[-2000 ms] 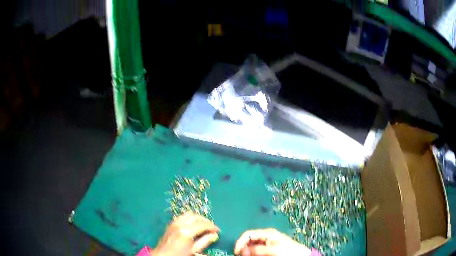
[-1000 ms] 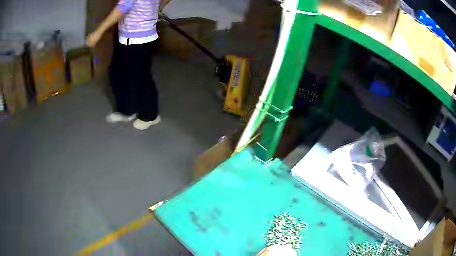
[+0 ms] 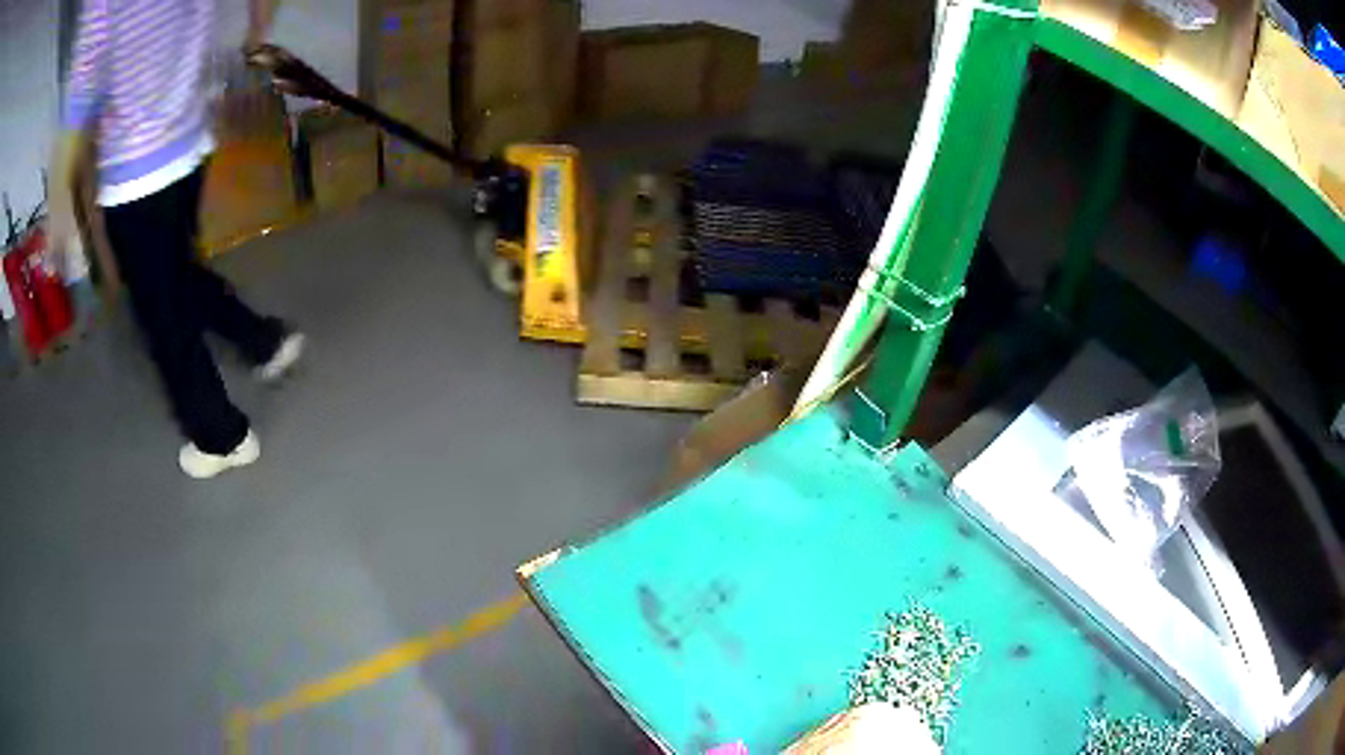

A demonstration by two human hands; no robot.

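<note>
A small heap of thin leaded components (image 3: 918, 667) lies on the green mat (image 3: 738, 590) near the lower edge of the picture. Part of a larger heap (image 3: 1158, 733) shows at the bottom right. My left hand (image 3: 873, 730) is cut off by the bottom edge, just below the small heap. Only its back shows, and its fingers and anything in them are hidden. A bit of pink sleeve shows to its left. My right hand is out of the picture.
A clear plastic bag (image 3: 1158, 457) lies on the light grey frame (image 3: 1099, 590) behind the heaps. A green post (image 3: 944, 251) stands at the bench's back corner. On the floor, a person (image 3: 162, 221) pulls a yellow pallet jack (image 3: 549, 244) with a loaded wooden pallet (image 3: 649, 369).
The view has swung left, so bench and heaps sit lower right. My right hand has left the picture and my left is mostly cut off. The person has walked left and the pallet has come into view.
</note>
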